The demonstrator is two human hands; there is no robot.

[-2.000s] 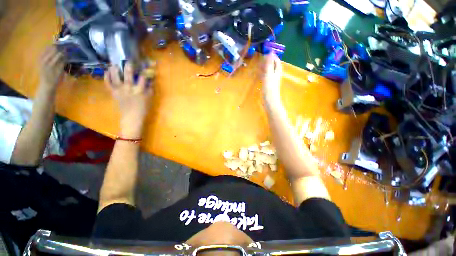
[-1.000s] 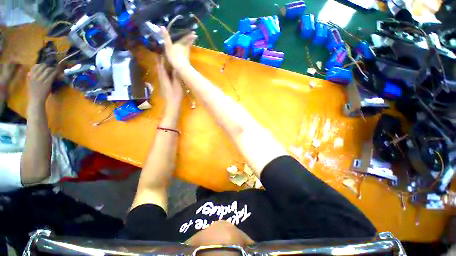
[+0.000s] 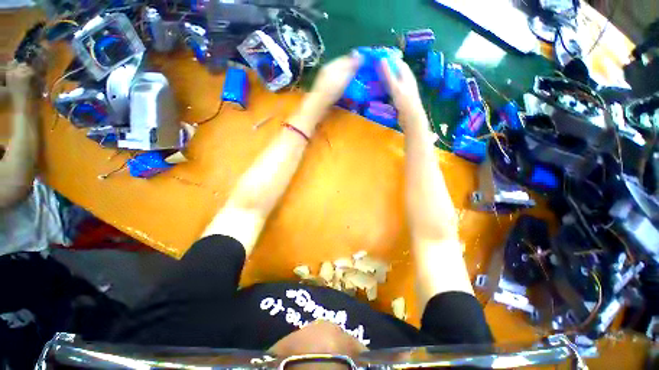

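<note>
Several blue battery packs (image 3: 367, 85) sit in a cluster on the near edge of the green surface. My left hand (image 3: 334, 79), with a red band at the wrist, presses on the cluster's left side. My right hand (image 3: 402, 85) is on its right side, fingertips on the upper packs. The two hands clasp packs between them; the fingers are slightly blurred, and how many packs they grip cannot be told. More blue packs (image 3: 453, 78) stand in a row to the right of my right hand.
Grey housings with wires (image 3: 148, 108) lie at the left, a loose blue pack (image 3: 234, 86) beside them. Black part-built units (image 3: 527, 253) are heaped at the right. Cream paper scraps (image 3: 354, 274) lie near my body on the orange tabletop (image 3: 325, 195). Another person's arm (image 3: 18, 137) is at the far left.
Both hands have moved right from the grey and black parts at the upper left to the blue packs. The packs are bunched closer together. A loose blue pack now shows at the upper left.
</note>
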